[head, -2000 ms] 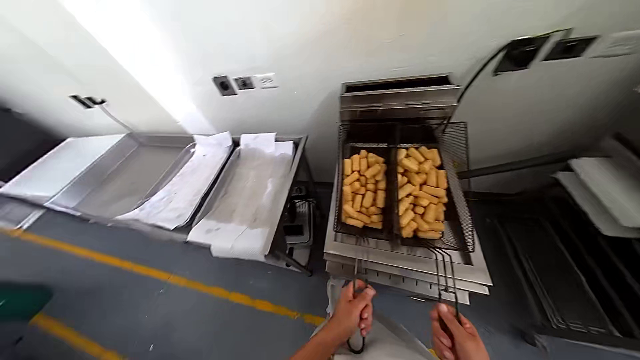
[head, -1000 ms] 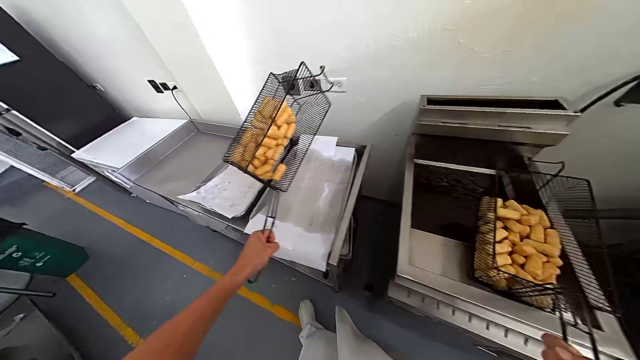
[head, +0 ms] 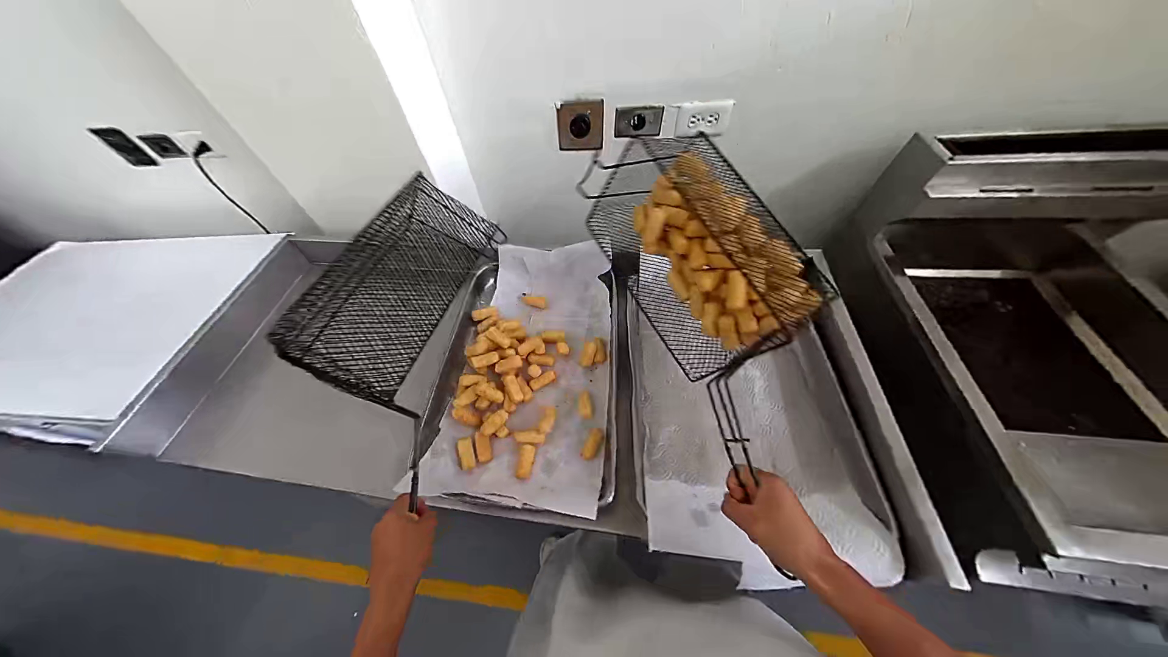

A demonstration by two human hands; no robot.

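My left hand [head: 402, 540] grips the handle of an empty wire fryer basket [head: 383, 292], tilted on its side left of the paper-lined tray. Golden fried sticks [head: 511, 374] lie scattered on the paper liner [head: 557, 493] of that metal tray. My right hand [head: 776, 520] holds the handle of a second wire fryer basket [head: 666, 319], full of fried sticks [head: 712, 255] and tilted above the right-hand tray. That tray [head: 849, 429] is lined with paper towel [head: 684, 438], and no sticks show on it.
At the right stands a steel deep fryer [head: 1031, 456] with dark oil [head: 1049, 356]. A white board [head: 119, 319] lies at the left end of the steel counter [head: 274, 429]. Outlets [head: 639, 121] are on the wall behind, and a yellow line [head: 182, 549] crosses the floor.
The left basket held sticks a second ago and is now empty, with sticks on the left tray. The right basket has moved from above the fryer to over the right tray. The view has shifted.
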